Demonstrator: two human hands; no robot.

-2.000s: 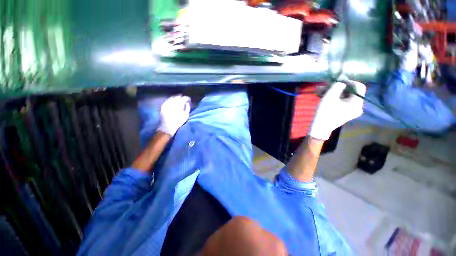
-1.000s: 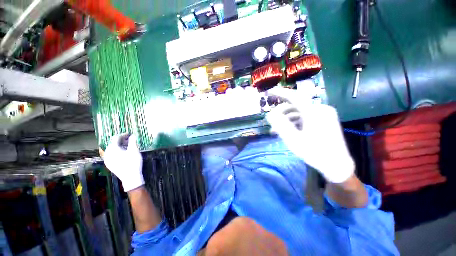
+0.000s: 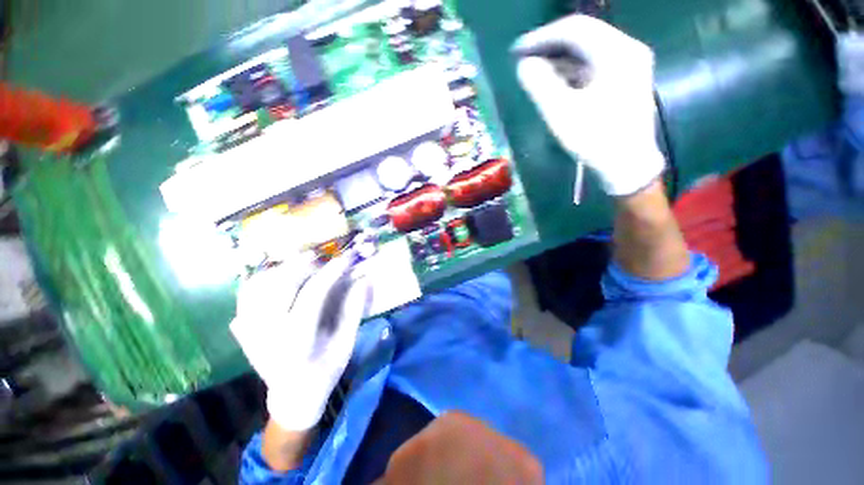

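Note:
The green circuit board (image 3: 523,216) lies tilted on the bench. A long silver-white heatsink (image 3: 313,142) crosses it, with two dark red coils (image 3: 417,207) and two round capacitor tops near its right end. A pale bar (image 3: 396,277) lies along the near edge. My gloved left hand (image 3: 308,317) is over the board's near left edge and partly covers the bar; its grip is unclear. My gloved right hand (image 3: 602,104) is over the electric screwdriver, right of the board. Only the silver bit (image 3: 579,182) shows clearly below it; whether the fingers close on the body is hidden.
Green strands (image 3: 118,275) lie at the left end of the green mat (image 3: 748,90). An orange-red wrapped rod (image 3: 43,118) is above them. Red pads (image 3: 712,232) stand in a black bin below the bench at right. A blue sleeve (image 3: 822,175) shows at the right edge.
My right hand has moved from the board's near edge to the screwdriver. My left hand has moved from the green strands onto the board's near left part. The view has turned.

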